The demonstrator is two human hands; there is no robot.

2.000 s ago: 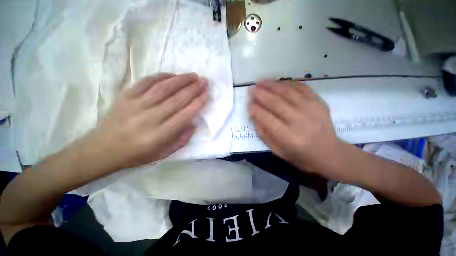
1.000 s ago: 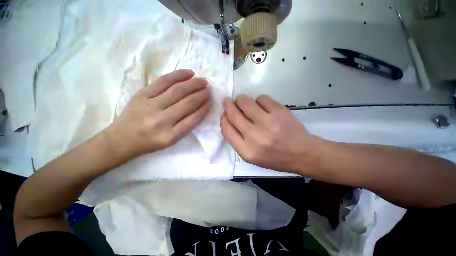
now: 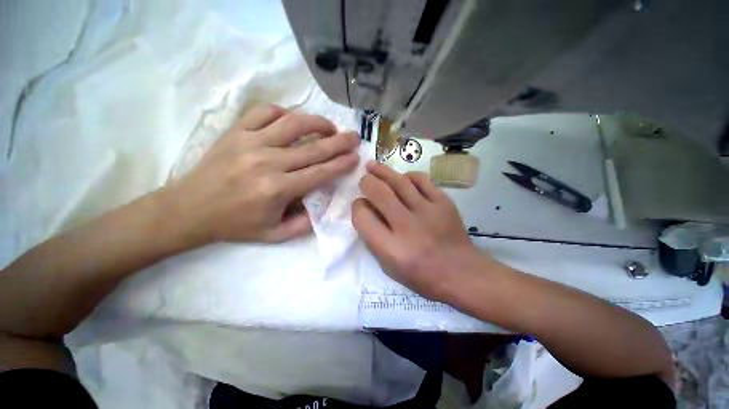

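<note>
White fabric (image 3: pixel 248 279) lies on the machine table, with crumpled cream fabric (image 3: pixel 216 120) to the left. My left hand (image 3: pixel 264 176) lies flat on the fabric, fingertips just left of and below the presser foot (image 3: pixel 368 125). My right hand (image 3: pixel 412 228) is at the fabric's right edge, just below the foot, fingers bent and together on the edge. A folded corner of white fabric sticks out below, between my hands. Whether my right fingertips pinch the edge is hard to tell. The needle tip is not clearly seen.
The grey machine head (image 3: pixel 519 64) covers the upper right. A ribbed beige knob (image 3: pixel 454 169) hangs right of the foot. Black thread snips (image 3: pixel 550 187) and a thin white-handled tool (image 3: pixel 614 192) lie further right. A printed scale (image 3: pixel 400 299) runs along the front edge. Fabric hangs at the lap.
The view has shifted, so more of the machine head shows. My right hand has come in from the bare table to the fabric edge. Both hands and the fabric are now closer to the foot.
</note>
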